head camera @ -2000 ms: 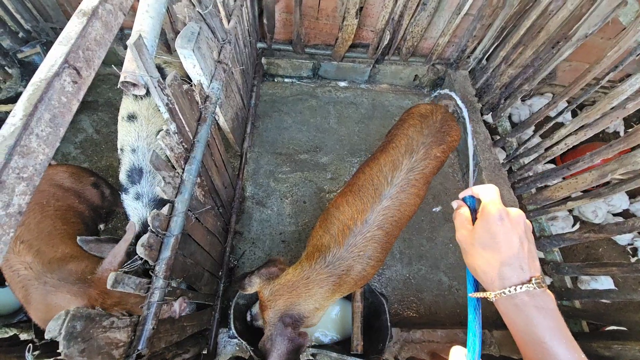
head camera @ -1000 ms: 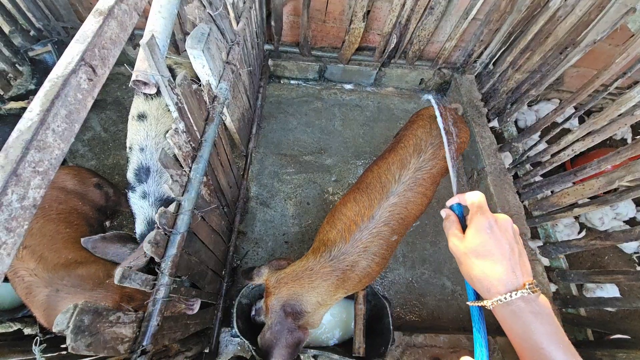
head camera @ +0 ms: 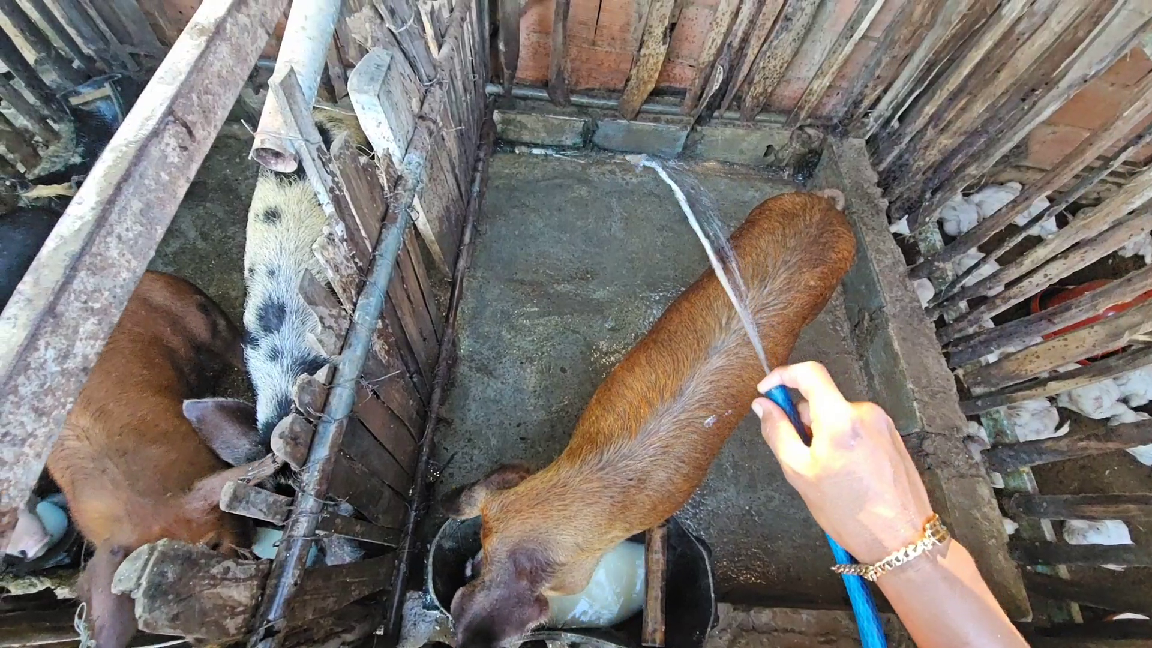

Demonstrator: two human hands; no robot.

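My right hand (head camera: 846, 459), with a chain bracelet at the wrist, is closed around the end of a blue hose (head camera: 857, 594), thumb and index finger at its mouth. A jet of water (head camera: 711, 243) arcs from it over a reddish-brown pig (head camera: 666, 396) and lands near the back edge of the wet concrete floor (head camera: 558, 270). The pig stands with its head over a black trough (head camera: 688, 576) that holds whitish liquid and has a wooden bar across it. My left hand is not in view.
A wooden slat fence (head camera: 387, 387) with a metal pipe (head camera: 360, 342) divides off the left pen, where a brown pig (head camera: 144, 405) and a black-spotted white pig (head camera: 283, 297) stand. On the right, white birds (head camera: 1035, 418) show behind slats (head camera: 1062, 333). A low concrete curb (head camera: 891, 315) borders the floor.
The water jet has swung left, from the pig's rump and the right back corner to the middle of the back edge. My right hand still grips the hose.
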